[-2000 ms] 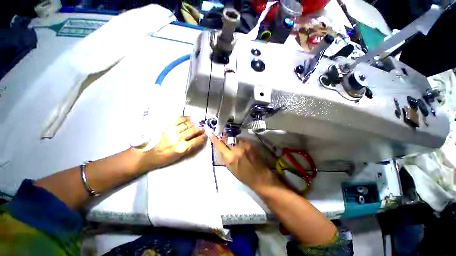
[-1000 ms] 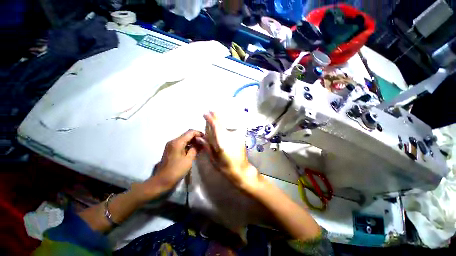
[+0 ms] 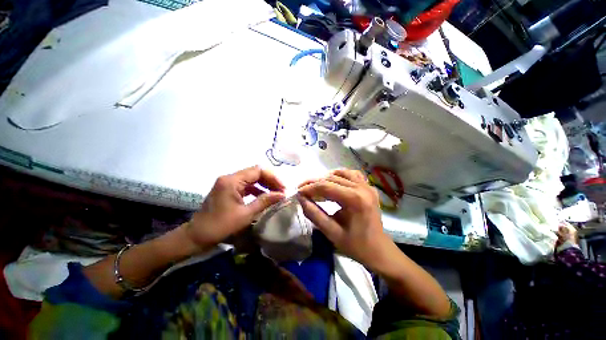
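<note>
A white cloth piece (image 3: 286, 232) hangs over the table's front edge, its upper edge pinched between both hands. My left hand (image 3: 238, 202) holds it at the left with thumb and finger. My right hand (image 3: 345, 211) holds it just to the right, fingertips nearly touching the left ones. The sewing machine head (image 3: 425, 119) stands behind and right of the hands. Its presser foot area (image 3: 325, 125) has no hand at it. A thin dark outline shows on the bed left of the presser foot.
Long white cloth strips (image 3: 166, 63) lie at the back left of the table. Red-handled scissors (image 3: 387, 184) lie under the machine arm. A red basket (image 3: 428, 23) is behind. White cloth (image 3: 525, 212) is heaped at right, beside another person's hand (image 3: 566, 236).
Both hands have left the presser foot and come to the table's front edge with the cloth, which now hangs from the fingertips. The view has shifted too.
</note>
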